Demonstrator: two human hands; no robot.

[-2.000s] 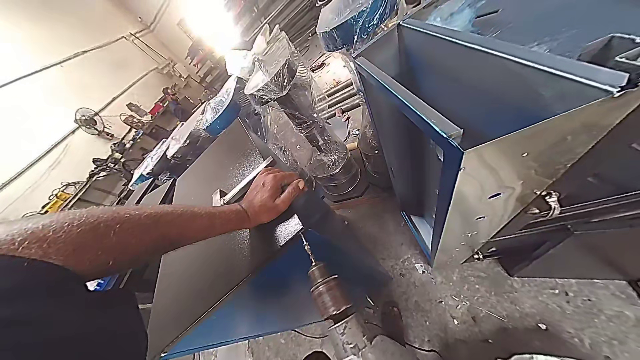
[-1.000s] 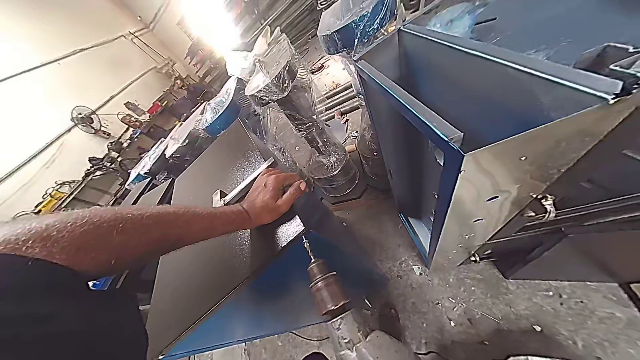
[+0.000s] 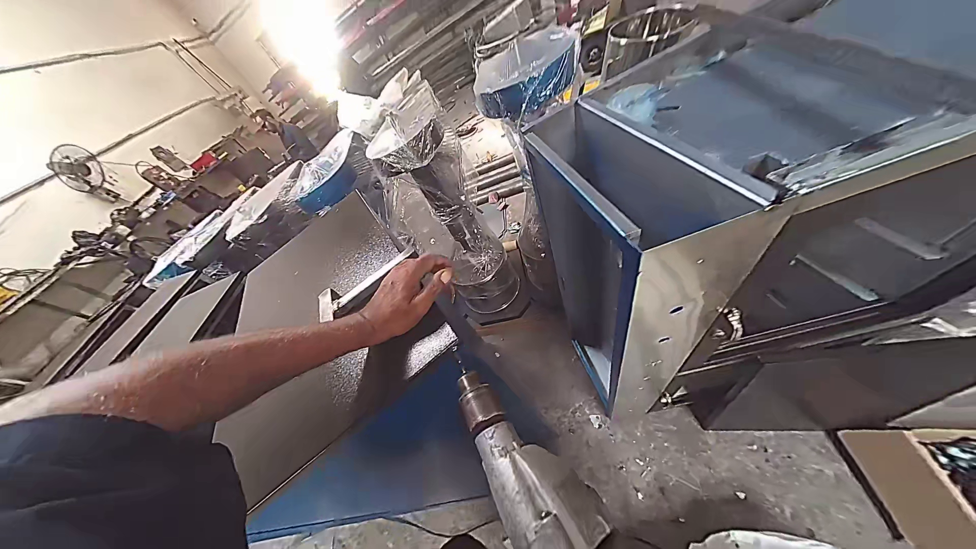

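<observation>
My left hand (image 3: 408,299) rests at the upper edge of a large dark grey textured metal panel (image 3: 297,290), its fingers curled over the edge beside a light metal handle bar (image 3: 371,284). Below the hand, a power drill (image 3: 526,480) with a metal body and keyed-type chuck points its bit at the edge of the blue-sided cabinet (image 3: 396,450) that the panel belongs to. The bit's tip is at or close to that edge; contact cannot be told. My right hand is out of view, below the frame.
An open blue and grey metal cabinet (image 3: 595,282) stands on the right. Plastic-wrapped cylindrical ducts (image 3: 457,229) stand behind the panel. Debris lies on the concrete floor (image 3: 648,473), and a cable runs near the drill. A person (image 3: 290,137) is far back, left of centre; a fan (image 3: 76,168) is at left.
</observation>
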